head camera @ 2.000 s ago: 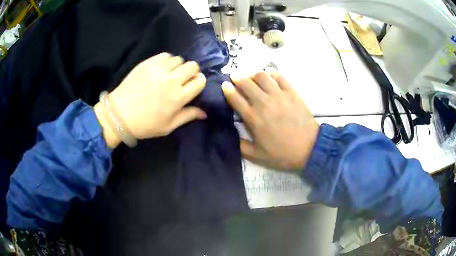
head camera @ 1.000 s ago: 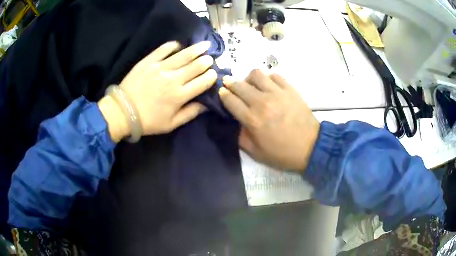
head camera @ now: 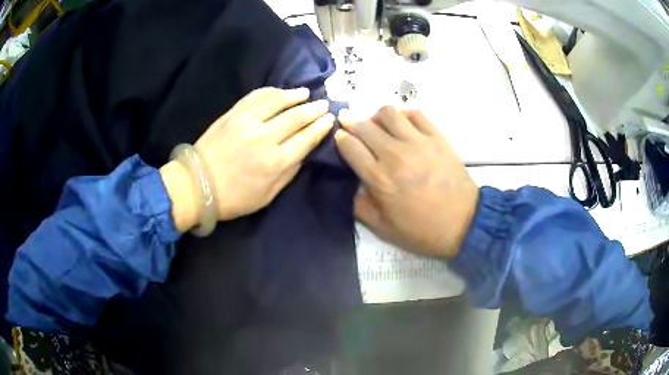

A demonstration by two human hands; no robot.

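Note:
The dark navy garment point(head camera: 220, 286) covers the left and middle of the table and hangs over its front edge. A bluer folded edge point(head camera: 312, 62) lies left of the needle plate point(head camera: 351, 69). My left hand point(head camera: 257, 150) lies on the cloth with its fingers stretched, pressing it near the fold. My right hand point(head camera: 411, 176) pinches the garment's right edge at a small blue fold, its fingertips close to my left fingertips. The cloth between my fingers is partly hidden. The machine head point(head camera: 352, 18) stands just beyond, and the cloth lies beside its plate.
Black shears point(head camera: 579, 139) lie right of the machine bed, near a yellow-tan piece point(head camera: 544, 44). A black knob with a pale cap point(head camera: 411, 36) is at the head. A printed ruler point(head camera: 403, 267) runs along the front edge. A clear plastic bag point(head camera: 655, 172) is at the far right.
My left hand has moved slightly right and its fingers have straightened, meeting my right fingertips at the edge. The blue fold beside the plate has changed shape. My right hand still pinches the edge.

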